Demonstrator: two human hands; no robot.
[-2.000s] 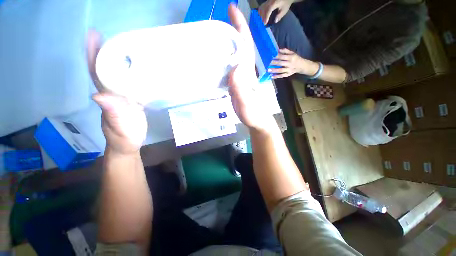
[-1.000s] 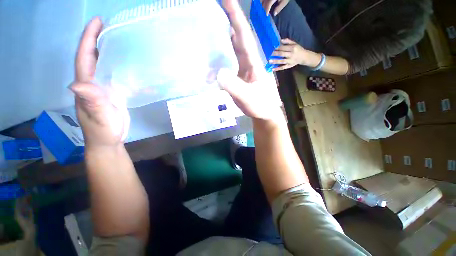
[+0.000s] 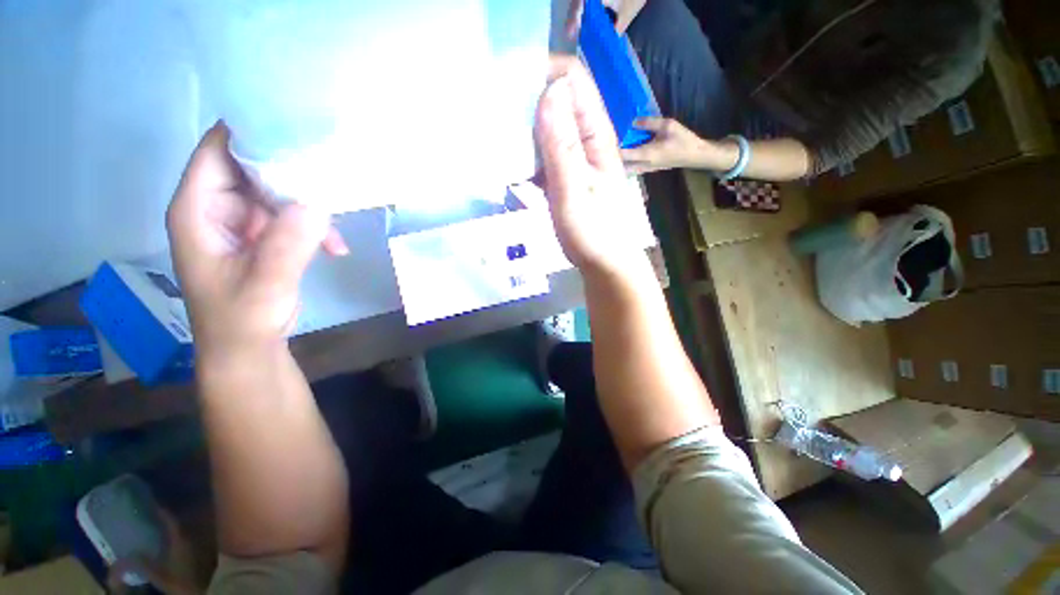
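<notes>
My left hand [image 3: 246,238] is over the bench with fingers bent and apart, and no object shows in it. My right hand [image 3: 584,174] is upright and nearly flat beside strong glare, with nothing visible gripped. A white printed box [image 3: 471,270] with small dark marks stands between and below my hands at the bench's near edge; its top edge and a raised flap show. The white area above it is bleached, so a thing lying there cannot be made out.
Blue-and-white boxes [image 3: 140,320] are at the left. A pale rounded object [image 3: 122,517] is near a blurred hand at lower left. Another person holds a blue box [image 3: 616,76]. At right are a checkered phone [image 3: 747,194], white bag [image 3: 889,267], bottle [image 3: 839,451] and brown cartons.
The white rounded object, then the translucent ribbed piece, no longer show between my hands. My left fingers have bent. The white box's top edge and flap now show. A pale object has appeared at lower left.
</notes>
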